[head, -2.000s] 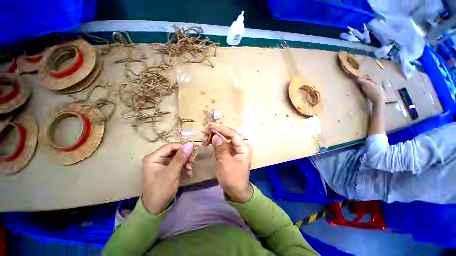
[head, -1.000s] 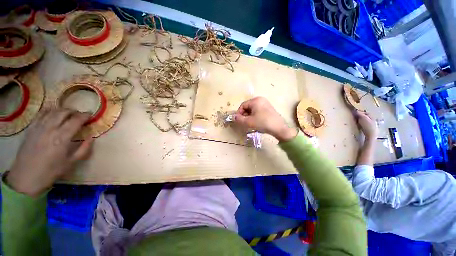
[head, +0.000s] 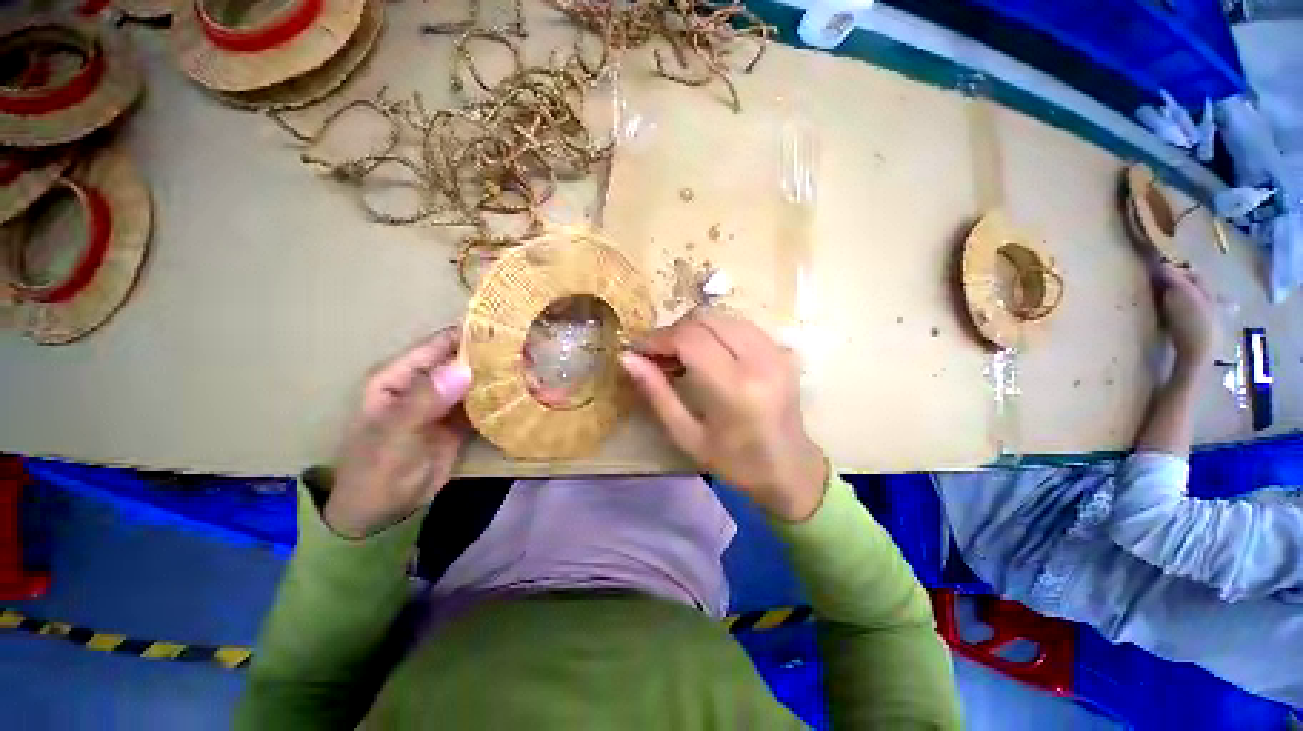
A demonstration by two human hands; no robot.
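Note:
A woven straw ring (head: 500, 307) is held up above the table's near edge, its centre hole facing me. My left hand (head: 400, 429) grips its left rim between thumb and fingers. My right hand (head: 736, 407) is at the right side of the hole, thumb and index finger pinched together there; what lies between them is too small to tell, perhaps a cord end. A white glue dab (head: 716, 283) lies on the cardboard pad (head: 729, 186) just beyond my right hand.
Tangled twisted cord (head: 500, 143) lies beyond the ring. Red-banded straw rings (head: 86, 257) are at the left. Another ring with a cord loop (head: 986, 279) lies right. A neighbouring person's hand (head: 1186, 314) touches a ring. A white glue bottle (head: 832, 20) is at the far edge.
My left hand has brought a straw ring from the left to the front of me. My right hand has moved from the glue dab to the ring's hole. The view has shifted.

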